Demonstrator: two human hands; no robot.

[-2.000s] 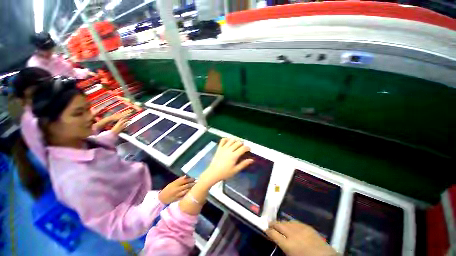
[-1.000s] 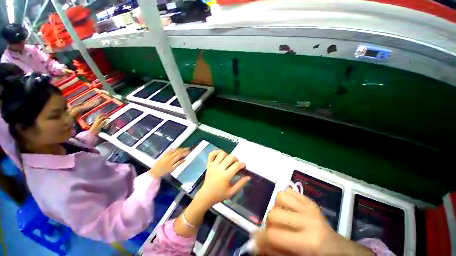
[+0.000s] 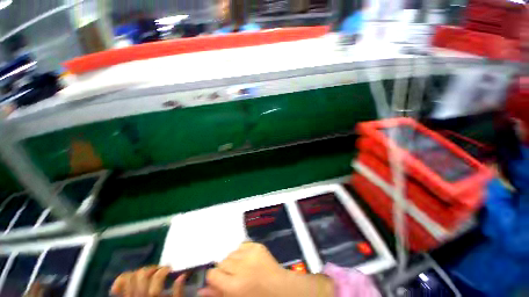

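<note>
The white foam tray (image 3: 203, 235) lies in front of me, with one dark tablet (image 3: 272, 232) in its middle slot and another dark tablet (image 3: 339, 229) in its right slot. Both screens show red text and an orange-red patch near the lower end. The tray's left part shows plain white. My left hand (image 3: 142, 283) and my right hand (image 3: 255, 275) are at the bottom edge, partly cut off. They grip a dark tablet (image 3: 191, 277) between them, seen nearly edge-on. The view is blurred.
A stack of red trays (image 3: 417, 174) with a tablet on top stands at the right, beside a person's blue sleeve (image 3: 493, 232). White trays with tablets (image 3: 52, 272) lie at the left. A pale post (image 3: 37, 185) and a raised white shelf (image 3: 203, 72) are beyond.
The view has swung right. The left tablet has left its tray slot and is now in my hands. My right hand no longer shows the white cord. The pink-smocked neighbour is out of view.
</note>
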